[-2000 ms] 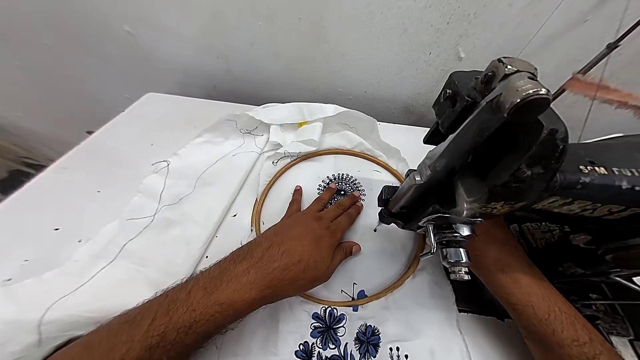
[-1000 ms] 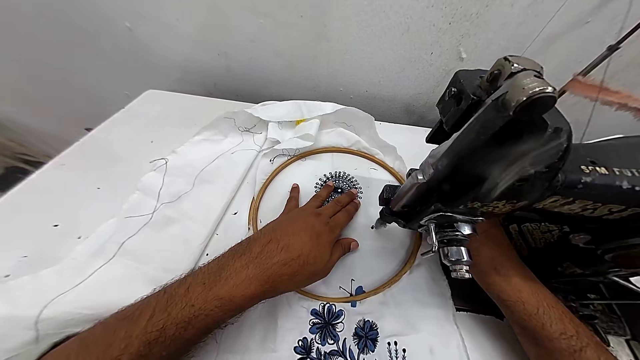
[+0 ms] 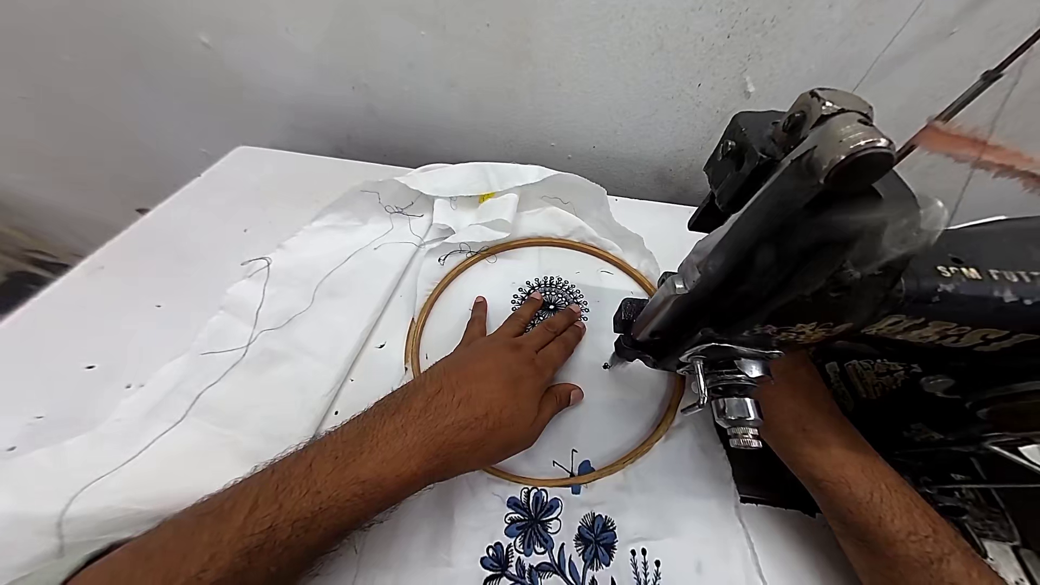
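My left hand lies flat with fingers spread on white fabric stretched in a round wooden embroidery hoop. Its fingertips touch a dark embroidered round motif. Just right of that hand, the needle area of a black sewing machine stands over the fabric, beside a small dark stitched spot. My right hand reaches behind the machine's head; its fingers are hidden. Blue embroidered flowers show below the hoop, and a blue butterfly motif lies at its lower rim.
The white table extends to the left under loose fabric with long grey threads. A grey wall rises behind it. A strip of orange cloth hangs by a metal rod at the upper right.
The hoop and my left hand have shifted slightly to the left relative to the machine. My left hand stays spread on the fabric.
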